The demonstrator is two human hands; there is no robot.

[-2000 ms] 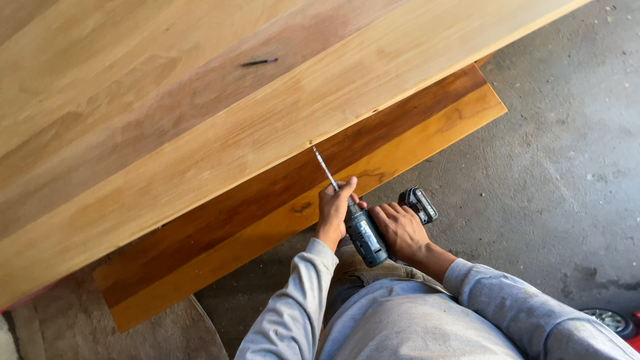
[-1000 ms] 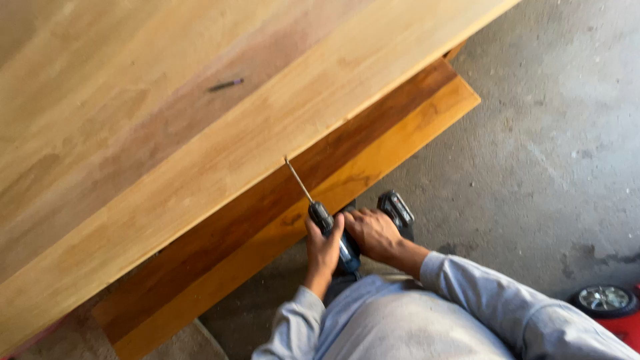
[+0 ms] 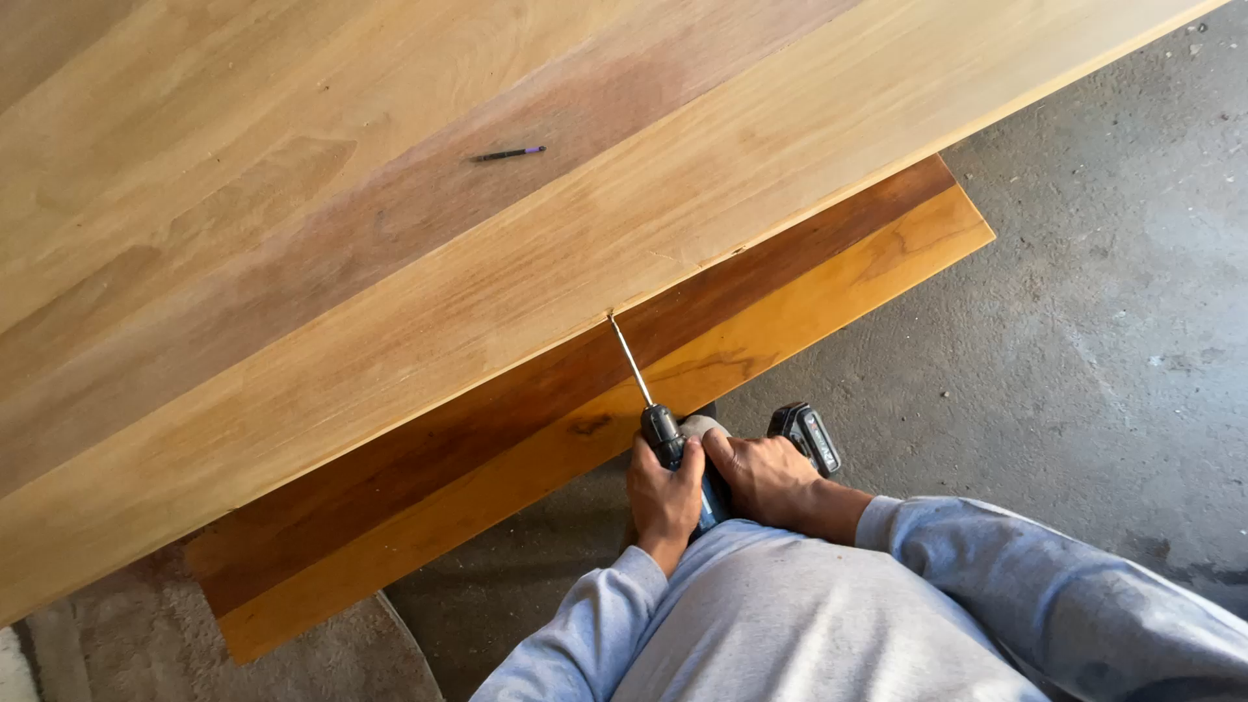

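A cordless drill (image 3: pixel 662 436) with a black chuck and a dark blue body rests against my torso. My left hand (image 3: pixel 668 492) wraps its body just behind the chuck. Around the grip, near the black battery, my right hand (image 3: pixel 770 478) is closed. A long metal drill bit (image 3: pixel 634 363) reaches from the chuck to the edge of a pale wooden panel (image 3: pixel 468 322); its tip touches or meets that edge. How deep the tip sits cannot be told. Part of the drill's body is hidden by my hands and shirt.
A pen or pencil (image 3: pixel 508 154) lies on the panel. Below the panel's edge, a varnished orange-brown board (image 3: pixel 487 487) sticks out. Grey concrete floor (image 3: pixel 1053 322) lies to the right, and a worn, dusty surface (image 3: pixel 322 653) shows at the lower left.
The view has shifted. Both hands stay on the drill, with its bit at the panel's edge. The drill's body now sits against my torso, while two seconds ago it was in front of it.
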